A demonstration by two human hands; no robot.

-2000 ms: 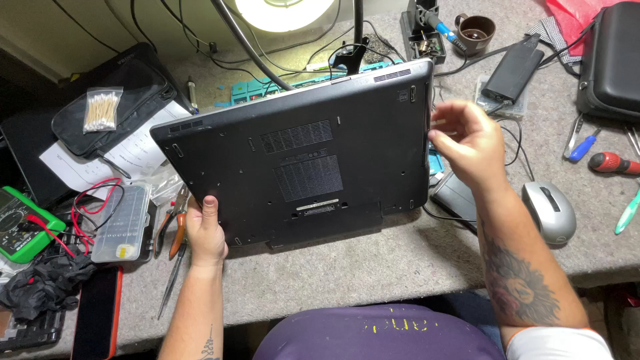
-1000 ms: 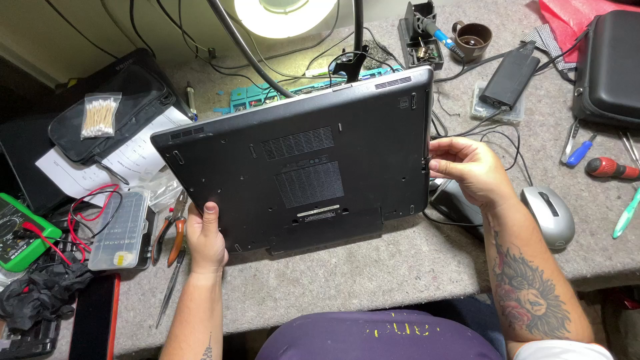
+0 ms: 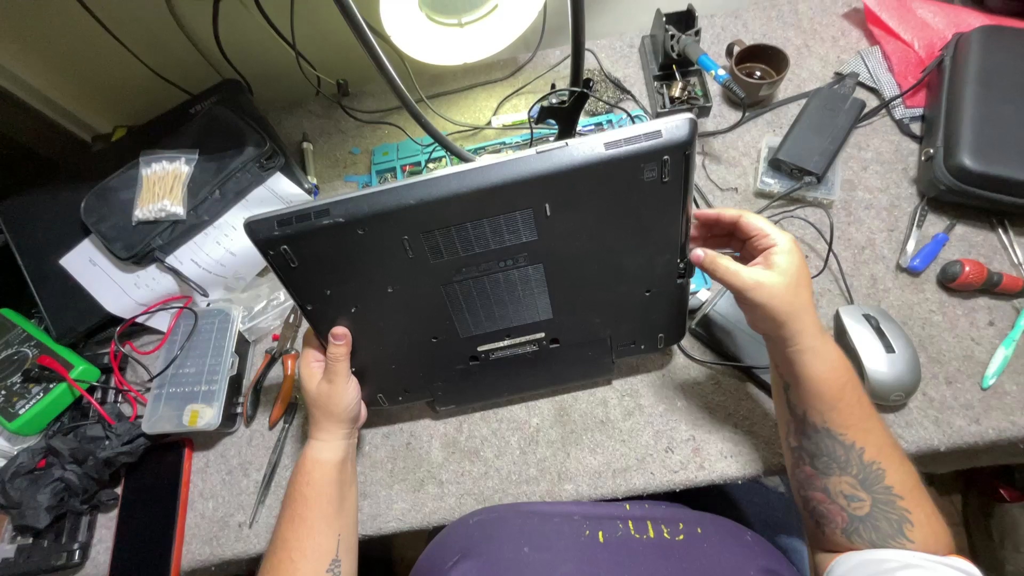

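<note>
A black laptop (image 3: pixel 592 264) is tilted up on its lower edge over the felt-covered table, its underside with vents, screw holes and a docking connector facing me. My left hand (image 3: pixel 332 388) grips its left edge near the lower corner, thumb on the underside and fingers hidden behind. At the right edge, my right hand (image 3: pixel 756 268) has thumb and forefinger bent close together beside a slot in the laptop's side. Whether anything is between those fingertips cannot be made out.
Left lie pliers (image 3: pixel 284 380), tweezers (image 3: pixel 274 464), a clear parts box (image 3: pixel 192 376) and a green multimeter (image 3: pixel 28 376). Behind stand a soldering iron (image 3: pixel 704 64) in its holder and a brown cup (image 3: pixel 756 72). A silver mouse (image 3: pixel 878 352) and screwdrivers (image 3: pixel 976 276) lie right.
My right hand was a little off the laptop's right edge two seconds ago and has come in against it. My left hand keeps its grip; the laptop has hardly moved.
</note>
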